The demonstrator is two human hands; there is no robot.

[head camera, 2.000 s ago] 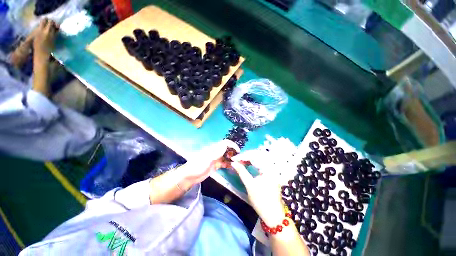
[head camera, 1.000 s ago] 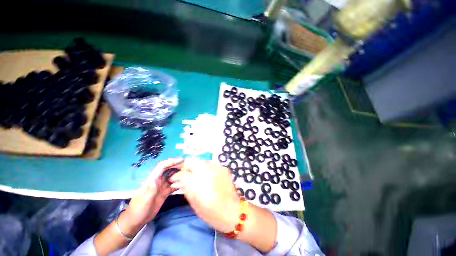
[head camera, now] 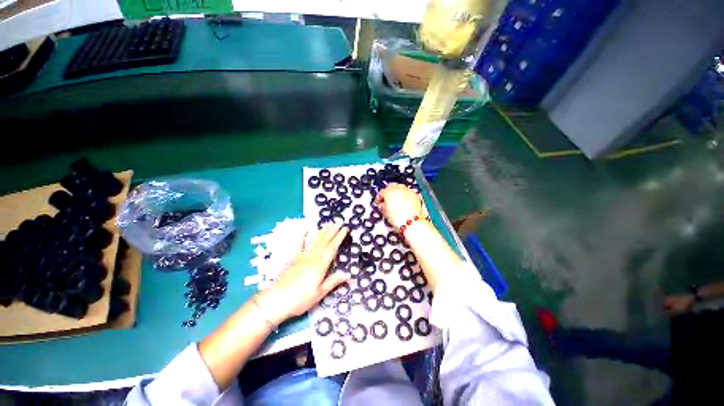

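Many black rings (head camera: 379,329) lie spread on the white board (head camera: 327,361), more crowded at its far end. My left hand (head camera: 311,273) rests with fingers apart on the board's left part, over some rings. My right hand (head camera: 399,204) is at the far right part of the board, its fingertips down among the crowded rings; whether they grip a ring cannot be told. Small white parts (head camera: 274,250) lie in a pile left of the board, partly behind my left hand. Small black parts (head camera: 206,290) lie heaped below a clear plastic bag (head camera: 176,218).
Black cylinders (head camera: 59,250) stand on a brown board (head camera: 59,323) at left. A dark green belt (head camera: 198,127) runs behind the teal bench. A wrapped yellowish post (head camera: 433,103) stands beyond the board. A blue crate (head camera: 486,266) is right of the bench. A person's hand (head camera: 679,303) shows at far right.
The view has turned to the right. My hands, earlier together before the white pile, have parted and moved onto the white board, the right one reaching to its far end.
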